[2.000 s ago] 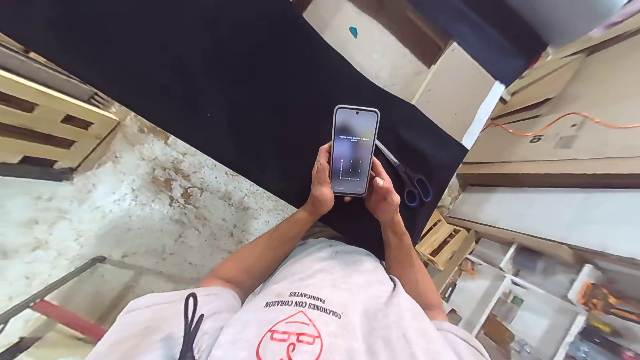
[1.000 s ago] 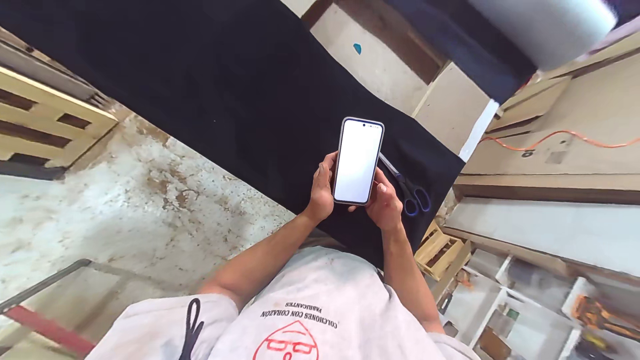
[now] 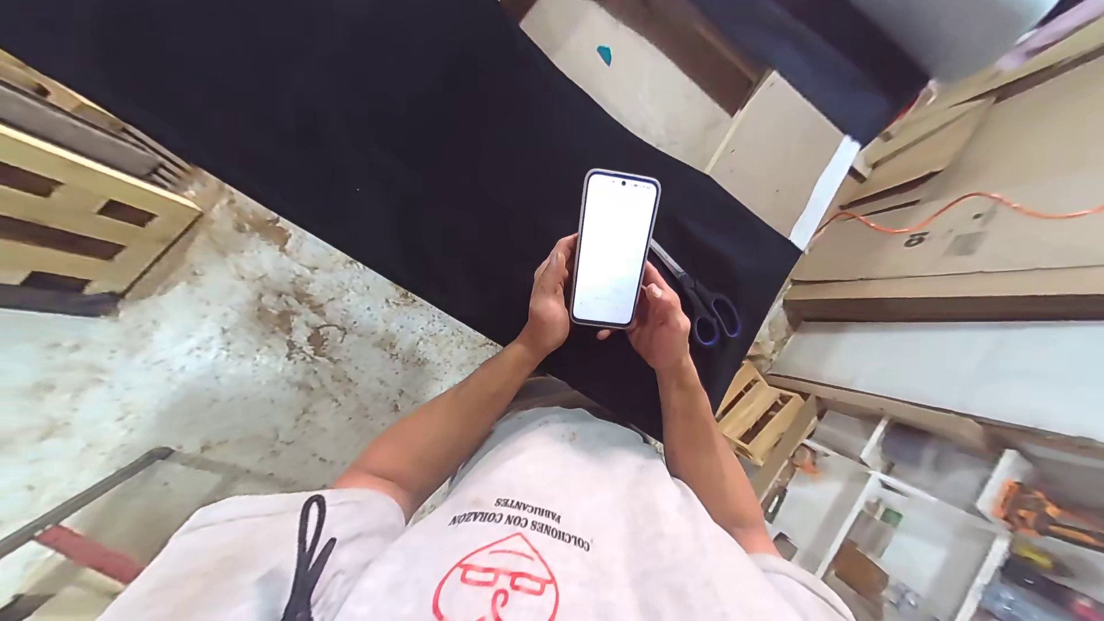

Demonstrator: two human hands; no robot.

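Observation:
A smartphone (image 3: 615, 250) with a bright, nearly white screen is held upright between my two hands, above a table spread with black fabric (image 3: 371, 147). My left hand (image 3: 548, 297) grips the phone's left edge, fingers partly behind it. Along the lower right edge lies my right hand (image 3: 660, 321), with a fingertip showing under the phone. Just right of that hand, scissors (image 3: 709, 306) with dark handles rest on the fabric, their blade tips hidden behind the phone.
Wooden pallets (image 3: 78, 220) stand at the left on the stained floor. Cardboard (image 3: 966, 207) with an orange cord (image 3: 949, 207) across it is at the right, above a compartmented shelf (image 3: 849, 526) holding tools. A small teal piece (image 3: 605, 55) lies beyond the fabric.
The phone screen has gone from a dark lock-type display with dots to bright white. Both hands keep hold of the phone.

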